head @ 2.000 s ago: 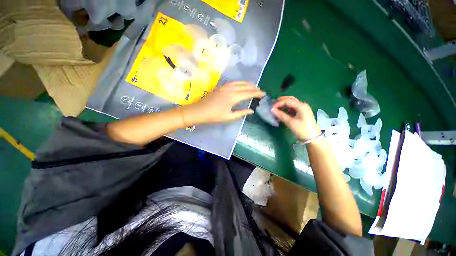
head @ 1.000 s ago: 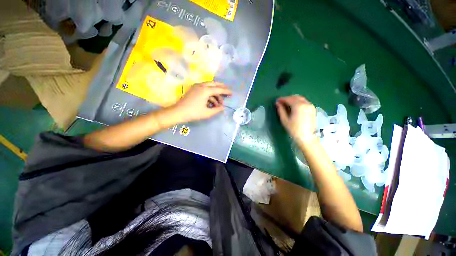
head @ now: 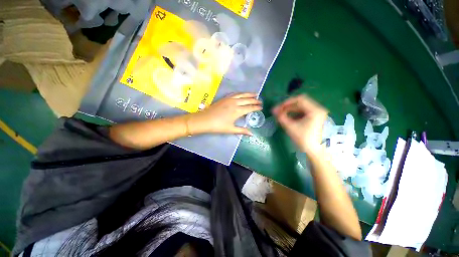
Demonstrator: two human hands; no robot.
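Note:
A translucent fan blade [head: 255, 119] lies at the right edge of the grey-and-yellow printed sheet [head: 201, 138], its round hub facing up. My left hand [head: 229, 114] is at the blade's left side, fingers spread around the hub. My right hand [head: 302, 119] is just right of the blade, blurred, fingertips pinched together; whether they hold a small part cannot be told. A small dark cluster of parts [head: 295, 84] lies on the green bench above my right hand. More translucent blades lie on the yellow panel of the sheet. A heap of frosted blades [head: 370, 163] lies right of my right forearm.
A crumpled clear bag [head: 373, 100] lies at the right on the green bench [head: 327, 55]. White papers [head: 415, 193] with a red edge and pens [head: 424, 136] are at far right. A cardboard carton [head: 35, 40] with open flaps and frosted blades stands at upper left.
My left hand has moved right from the sheet to the blade's hub and its fingers have spread. My right hand has stayed near the blade.

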